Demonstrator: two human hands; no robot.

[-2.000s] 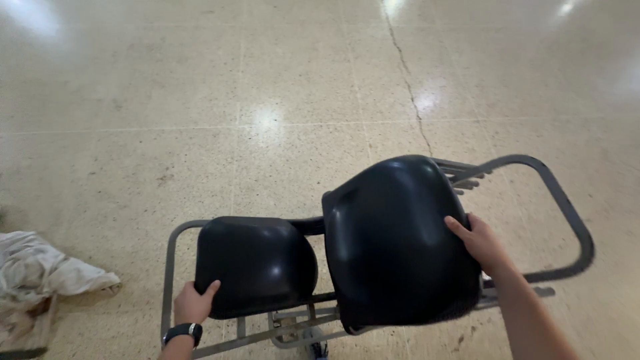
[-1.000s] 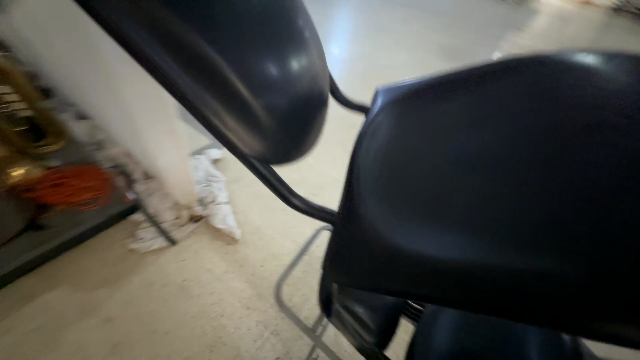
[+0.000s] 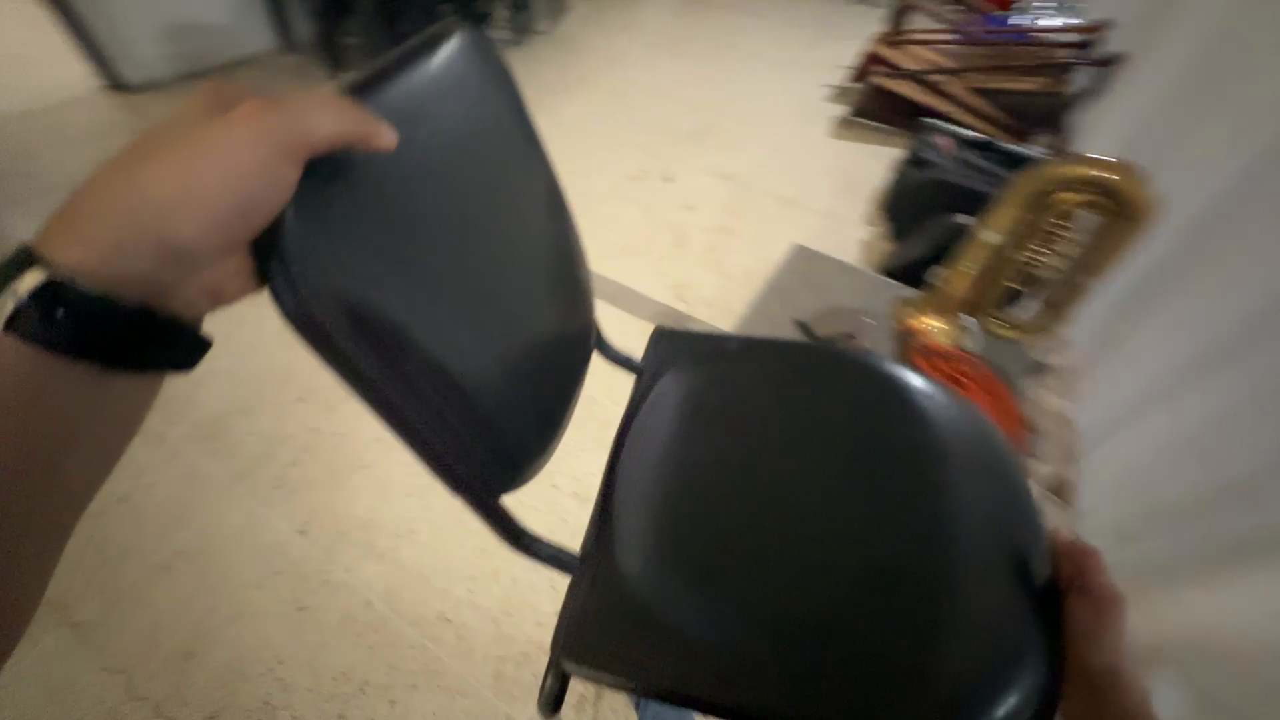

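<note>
A black padded chair with a dark metal tube frame fills the middle of the view, tilted. My left hand (image 3: 190, 190), with a black band on its wrist, grips the outer edge of the chair's backrest (image 3: 450, 260), thumb over its face. At the lower right my right hand (image 3: 1095, 630) holds the far edge of the chair's seat (image 3: 820, 520); most of its fingers are hidden behind the seat. A bent tube (image 3: 535, 540) joins backrest and seat. The chair's legs are mostly hidden.
A brass instrument, seemingly a tuba (image 3: 1060, 245), stands at the right by a coiled orange cord (image 3: 970, 390). Behind it are a dark bundle (image 3: 940, 200) and stacked wooden pieces (image 3: 990, 75). A pale wall or curtain (image 3: 1190, 330) runs along the right side.
The view has swung strongly. Two seconds ago the chair lay lower, by a grey metal frame on the floor; now both hands hold it up, away from that frame.
</note>
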